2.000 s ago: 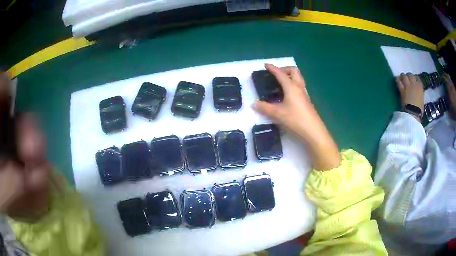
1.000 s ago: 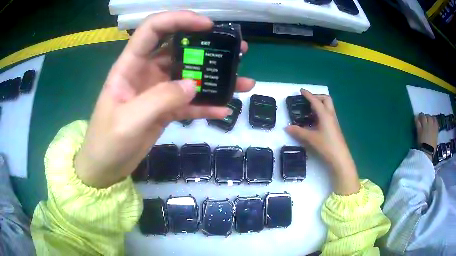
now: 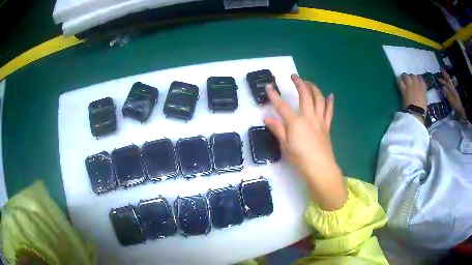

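Black watch heads lie in three rows on a white foam board (image 3: 238, 253). My right hand (image 3: 305, 129) is over the board's right side, palm down with fingers spread. Its index fingertip is at the top-right watch head (image 3: 257, 85), which lies on the board, not gripped; contact is hard to tell. Its thumb is near the right watch head of the middle row (image 3: 263, 144). Its screen and the others are dark, some with glare. My left hand is out of the picture; only its yellow sleeve (image 3: 41, 227) shows at lower left.
A green mat (image 3: 341, 93) surrounds the board, with yellow edge tape (image 3: 362, 26) behind. White foam sheets (image 3: 103, 13) lie on a dark object at the back. At right, another person in a pale blue smock (image 3: 419, 176) has both hands at watch heads on another board.
My left hand, which held up a watch head with a lit green and white menu, has left the picture. My right hand's fingers have spread from around the top-right watch head. The view has shifted.
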